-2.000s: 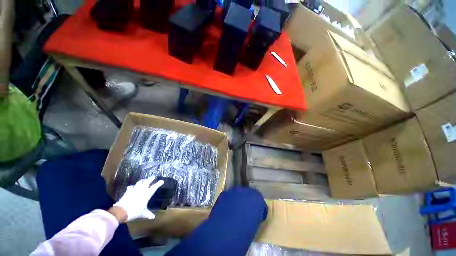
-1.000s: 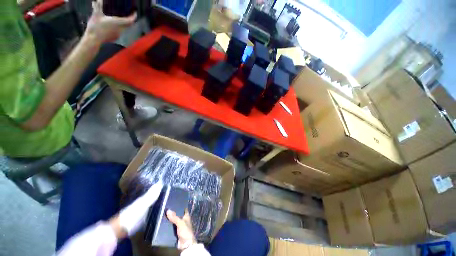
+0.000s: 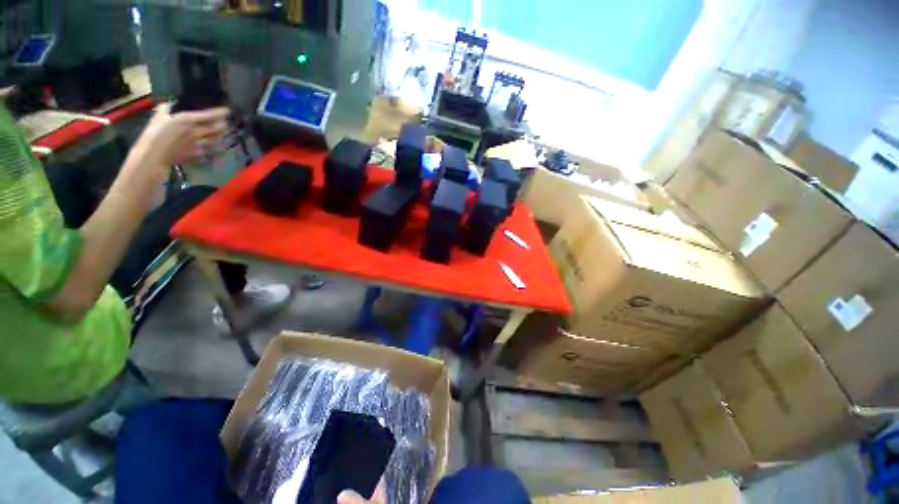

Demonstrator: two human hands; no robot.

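A block of black cases [image 3: 347,455] is held upright over the open carton [image 3: 261,386] at the bottom centre. My left hand [image 3: 292,484], in a white glove, grips its left side; only a little of the glove shows. My right hand [image 3: 363,495], bare, holds its lower right side and is cut off by the bottom edge. The carton holds rows of dark pieces in clear plastic sleeves [image 3: 296,399]. Several stacks of black cases [image 3: 446,219] stand on the red table [image 3: 325,239] beyond the carton.
A person in green [image 3: 69,295] sits at left, a hand near the machine with a blue screen [image 3: 295,104]. Two pale slivers [image 3: 512,276] lie at the table's right. Brown cartons [image 3: 651,276] stand at right, with a wooden pallet [image 3: 552,425] in front.
The view has tilted up. The glove left the sleeved pieces, both hands took hold of the black cases, and the block is now raised more upright, nearer the bottom edge.
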